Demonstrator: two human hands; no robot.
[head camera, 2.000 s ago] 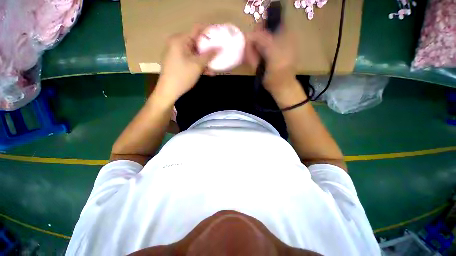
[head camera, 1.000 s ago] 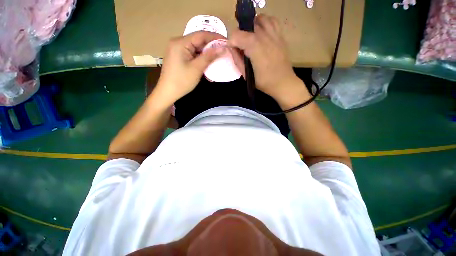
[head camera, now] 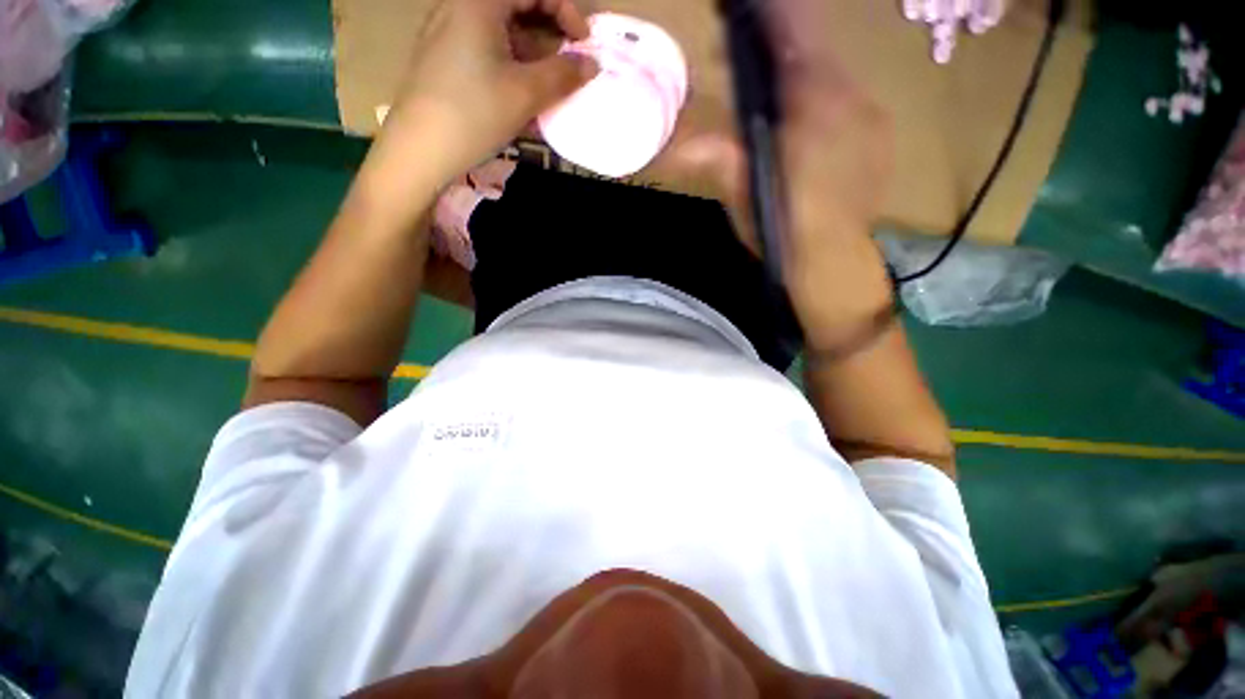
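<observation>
My left hand pinches the left edge of a pale pink disc over the near edge of the cardboard sheet. The disc is glossy, with small marks near its top; it seems to overlap a second round, but glare hides where they part. My right hand, blurred, is right of the disc and holds the black soldering iron. The iron's tip is out of the picture. The iron's cord loops by my right wrist. Small pink fittings lie at the top right of the cardboard.
A clear bag of pink discs is at the left and a bag of small fittings at the right. Loose fittings lie on the green bench. An empty clear bag hangs at the bench edge. Pink pieces show left of my lap. A blue stool stands left.
The view has shifted and tilted. My right hand has moved away from the disc to the right with the iron. My left hand still holds the disc, now higher in the picture.
</observation>
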